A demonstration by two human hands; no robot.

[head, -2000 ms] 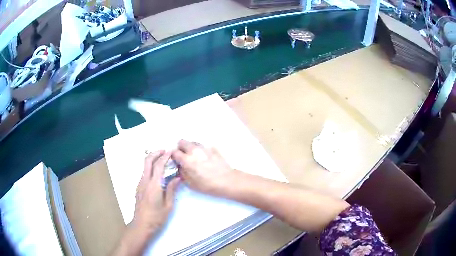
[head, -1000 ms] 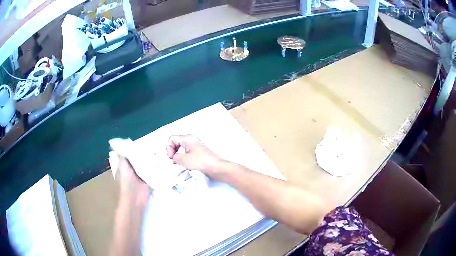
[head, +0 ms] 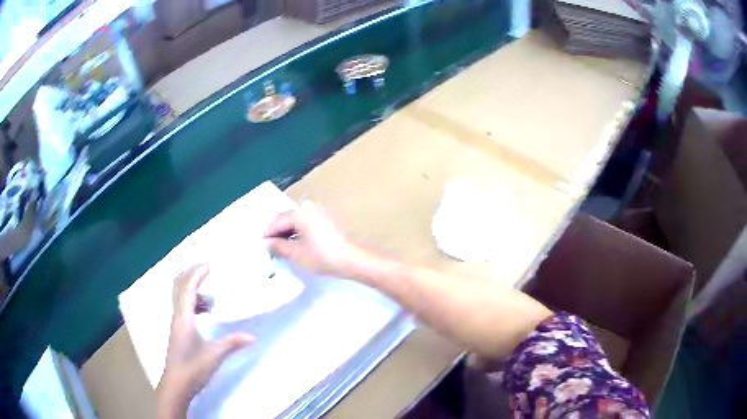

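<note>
A partly wrapped white paper bundle (head: 254, 288) lies on the large stack of white paper sheets (head: 176, 282); glare blurs its outline and no metal clearly shows. My left hand (head: 196, 331) is at the bundle's left side, fingers curved and thumb spread apart. My right hand (head: 307, 241) is at its upper right edge, fingertips bunched; whether they pinch paper is unclear. A finished white wrapped piece (head: 473, 221) lies on the cardboard bench to the right. Two unwrapped gold fittings stand on the green belt: one with posts up (head: 270, 106), one on its posts (head: 362, 72).
The green conveyor belt (head: 196, 168) runs behind the cardboard-covered bench (head: 491, 139). An open carton (head: 627, 270) stands beside the bench at right. Flat cardboard sheets (head: 598, 29) are stacked at the far end near a fan (head: 684, 41). More white paper (head: 49, 389) is at lower left.
The view has turned right, so the bench and fittings appear further left. My left hand has let go of the lifted paper, which now lies folded over into a rounded bundle.
</note>
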